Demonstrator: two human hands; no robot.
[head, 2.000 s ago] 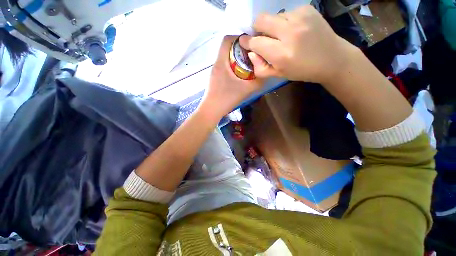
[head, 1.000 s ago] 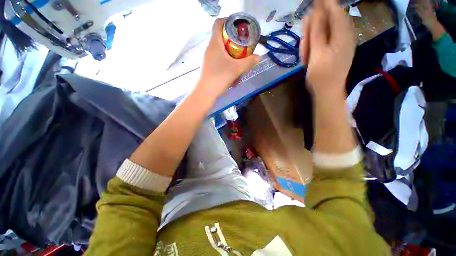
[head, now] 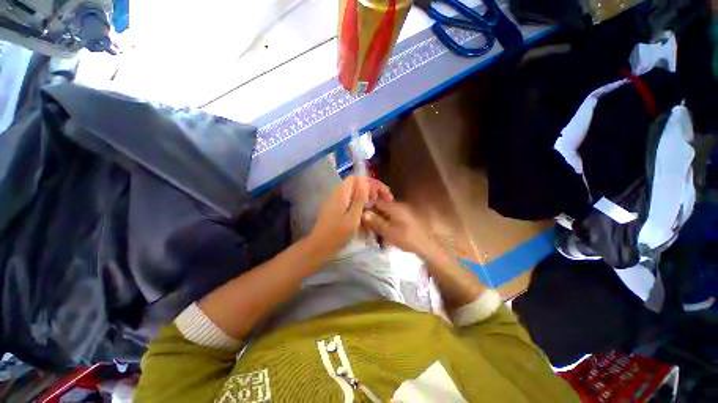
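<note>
My left hand (head: 344, 211) and my right hand (head: 397, 224) meet over my lap, just below the table's front edge. Their bent fingertips touch or nearly touch and are slightly blurred; I cannot tell if they hold something small. A red and gold drink can (head: 366, 43) stands on the ruler strip near the table edge, its top cut off by the picture. No hand touches it. The scissors (head: 470, 31) lie right of the can, with their blue handles towards me.
Dark grey cloth (head: 149, 205) is heaped at the left. The machine head (head: 59, 24) is at the top left. A cardboard box (head: 457, 189) with a blue band is right of my lap. Black and white garments (head: 598, 142) hang at the right. A red basket (head: 622, 378) is at the bottom right.
My left hand has let go of the can, which now stands on the table. Both hands have moved down and come together over my lap. The view has tilted lower.
</note>
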